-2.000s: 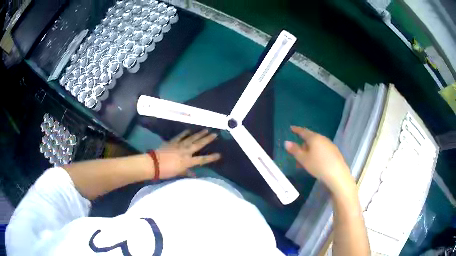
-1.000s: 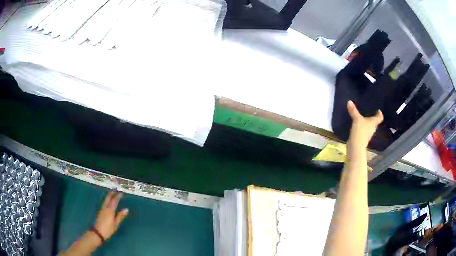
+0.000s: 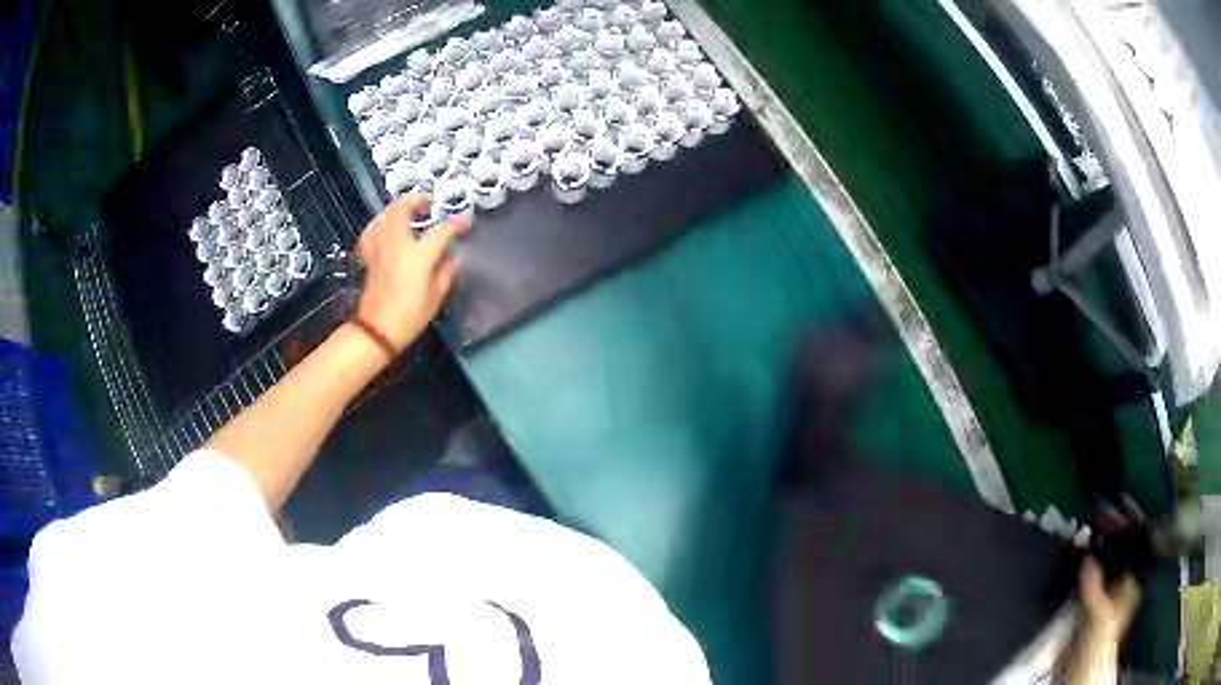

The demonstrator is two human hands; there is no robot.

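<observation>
Silver hubs (image 3: 576,101) stand in rows on a black mat (image 3: 603,234) at the top centre. My left hand (image 3: 409,268) is at the near left corner of the rows, its fingertips touching a hub; whether they are closed on it cannot be told. A flat black jig (image 3: 857,562) with a green ring (image 3: 913,612) is at the lower right, its outline blurred. My right hand (image 3: 1105,609), small and near the lower right edge, holds the jig's right side. No white blades show on the jig.
A smaller group of hubs (image 3: 251,245) sits on black at the far left, beside a wire-like rack (image 3: 188,435). The green bench (image 3: 589,415) has a pale raised edge (image 3: 884,274). A white shelf edge curves along the upper right.
The view has swung back from the shelf to the bench. My left hand has moved to the hubs. My right hand has left the shelf with a black jig. The white three-armed unit is out of view.
</observation>
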